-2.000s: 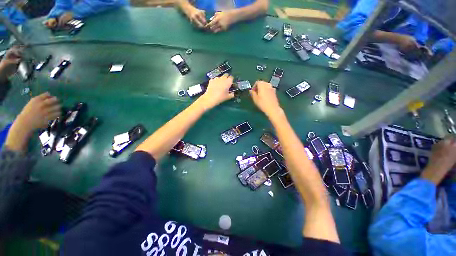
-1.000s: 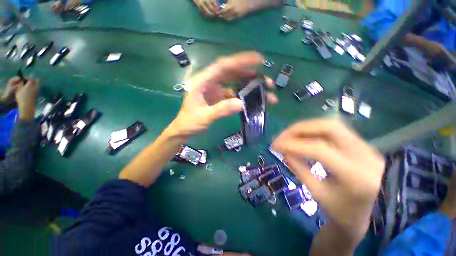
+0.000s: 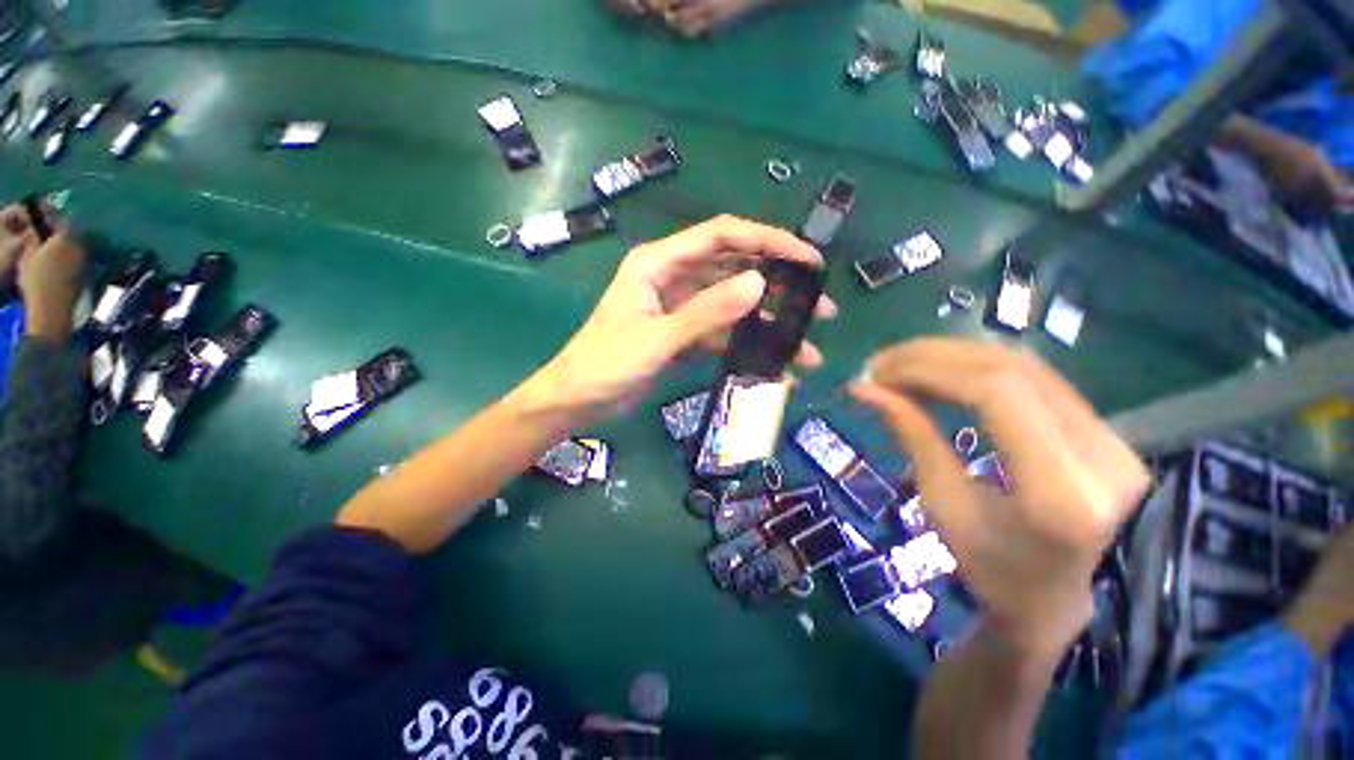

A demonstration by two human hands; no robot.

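My left hand (image 3: 676,305) holds a long black phone unit (image 3: 775,315) raised in front of me, thumb on its face and fingers round its far edge. A white panel (image 3: 750,419) shows at the unit's lower end. My right hand (image 3: 1010,468) is to the right, apart from the unit, with thumb and forefinger pinched at a tiny pale thing (image 3: 864,380), too small to name. Below the hands lies a heap of silvery board-and-screen assemblies (image 3: 817,542), partly hidden by my right hand.
Black part-built phones (image 3: 208,349) are heaped at left, with another phone (image 3: 357,394) nearer. Single units lie across the belt beyond my hands. A blister tray (image 3: 1240,535) and a grey metal support (image 3: 1247,389) stand at right. Other workers' hands and sleeves show at the edges.
Both hands have come back from the belt towards me. My left hand now holds the phone unit up, turned since a second ago; its white panel now shows. My right hand is raised at right.
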